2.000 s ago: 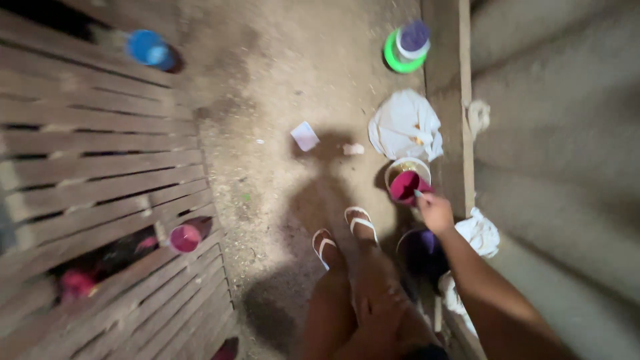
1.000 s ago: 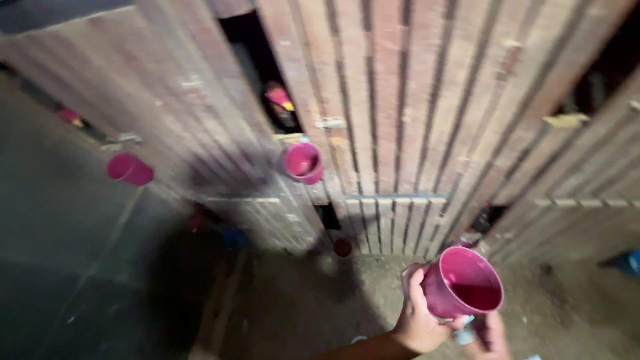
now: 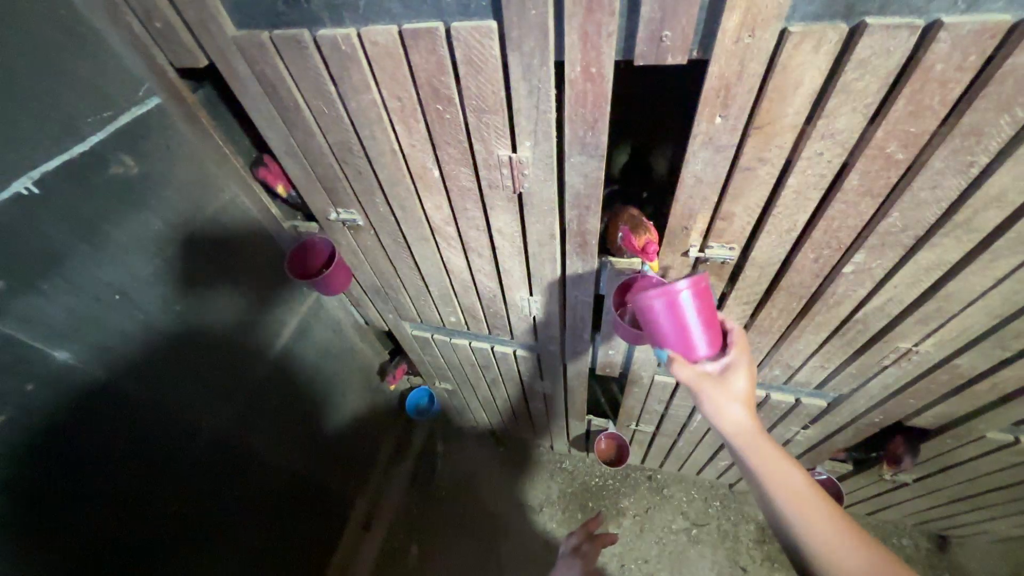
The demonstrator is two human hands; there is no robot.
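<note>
My right hand (image 3: 720, 376) grips a pink plastic cup (image 3: 680, 316), tipped over the rim of another pink cup (image 3: 628, 308) fixed to the wooden slatted pen. Whether anything pours between them cannot be seen. A rooster (image 3: 634, 236) with a red comb pokes its head through the gap just above these cups. My left hand (image 3: 586, 546) is low at the bottom edge, fingers apart, holding nothing.
Further cups hang along the slats: a pink one (image 3: 320, 266) at left, a blue one (image 3: 422, 402), a reddish one (image 3: 612, 450) low in the middle. More birds show at gaps, one rooster (image 3: 274, 178) at upper left. Metal latches (image 3: 714, 253) stick out. Dirt floor (image 3: 664, 512) lies below.
The pink cup, held upright near both hands a second ago, is now tilted at the fixed cup. My left hand has come away from it. The view has swung from the floor to the pens.
</note>
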